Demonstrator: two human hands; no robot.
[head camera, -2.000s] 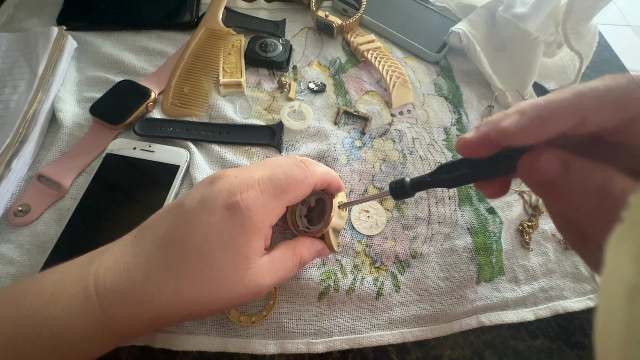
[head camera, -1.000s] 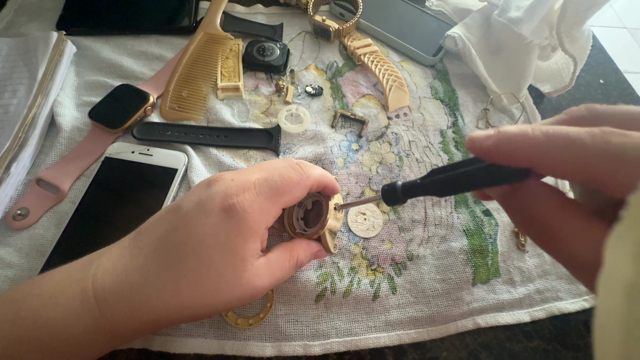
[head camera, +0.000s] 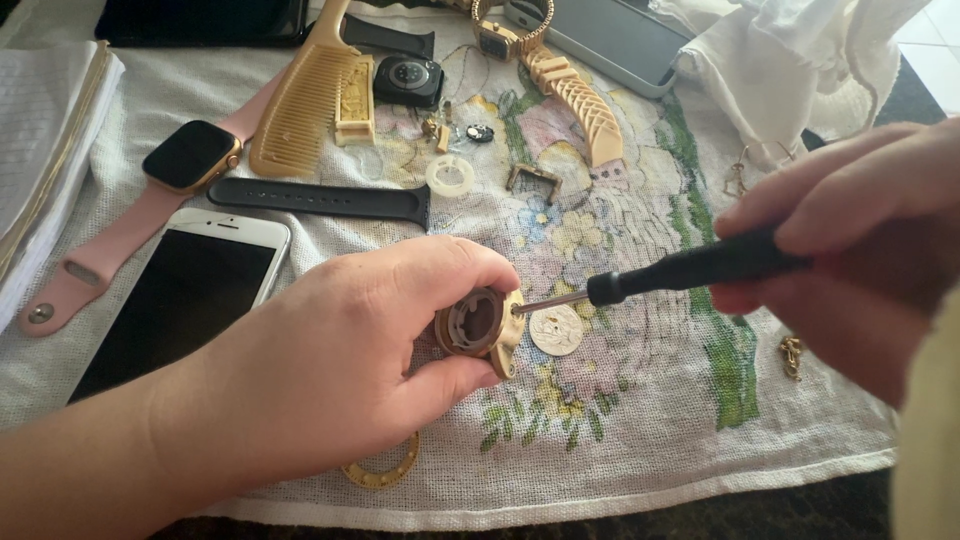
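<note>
My left hand grips a gold-coloured watch case between thumb and fingers, its round opening facing up toward me. In my right hand is a small screwdriver with a black handle; its metal tip meets a hole in the lug at the case's right side. A round, pale metal disc like a watch dial lies on the cloth just beneath the shaft. Part of a gold-coloured bezel ring shows below my left hand. My left fingers hide the case's far side.
On the floral cloth are a white phone, a smartwatch with pink strap, a comb, a black strap, a white plastic ring, a gold-coloured bracelet and a grey-cased phone. A paper stack lies left.
My right hand has shifted its hold on the screwdriver handle over these frames. The tip stays at the lug, and my left hand keeps the watch case in nearly the same place.
</note>
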